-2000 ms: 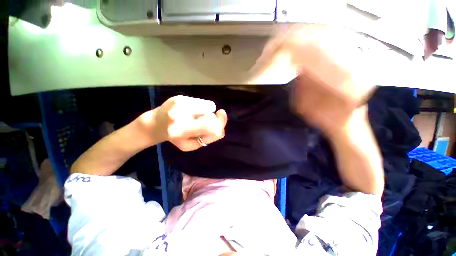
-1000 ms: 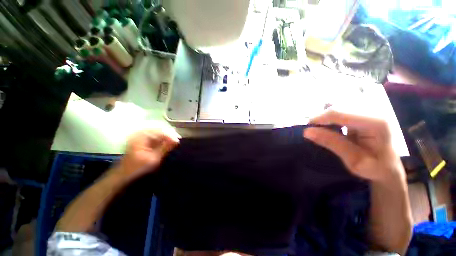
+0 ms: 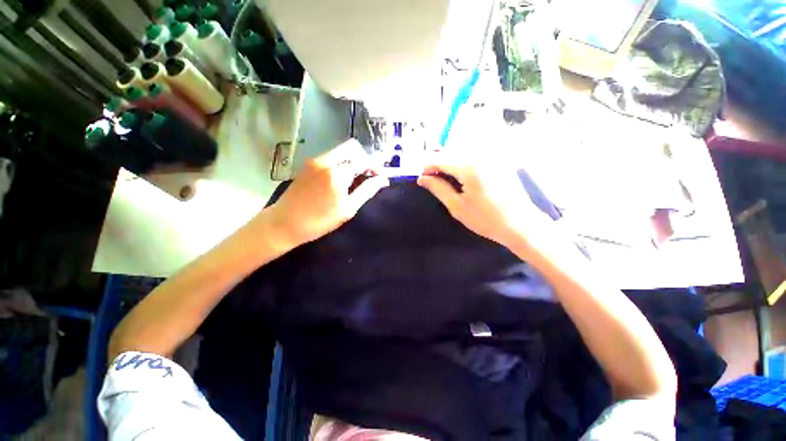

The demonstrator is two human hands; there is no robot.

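A dark navy-black garment [image 3: 388,276] hangs from the machine bed over the table's front edge and my lap. My left hand [image 3: 332,189] pinches its top edge just left of the needle area. My right hand [image 3: 465,194] pinches the same edge just right of it, with a short straight stretch between. A small white label [image 3: 480,329] shows on the cloth. The white sewing machine head [image 3: 362,43] is above, and the small presser foot area [image 3: 396,146] lies right before my fingers. Glare hides whether the foot touches the cloth.
Thread cones [image 3: 194,86] stand at the left. A blue stick [image 3: 458,108] hangs right of the needle area. A crumpled grey-green cloth [image 3: 672,77] lies at the table's far right. Blue crates [image 3: 754,392] and dark garments are below the pale table [image 3: 142,232].
Both hands have moved forward and closer together, carrying the garment edge from the table's front edge up to the needle area. The label has come into view.
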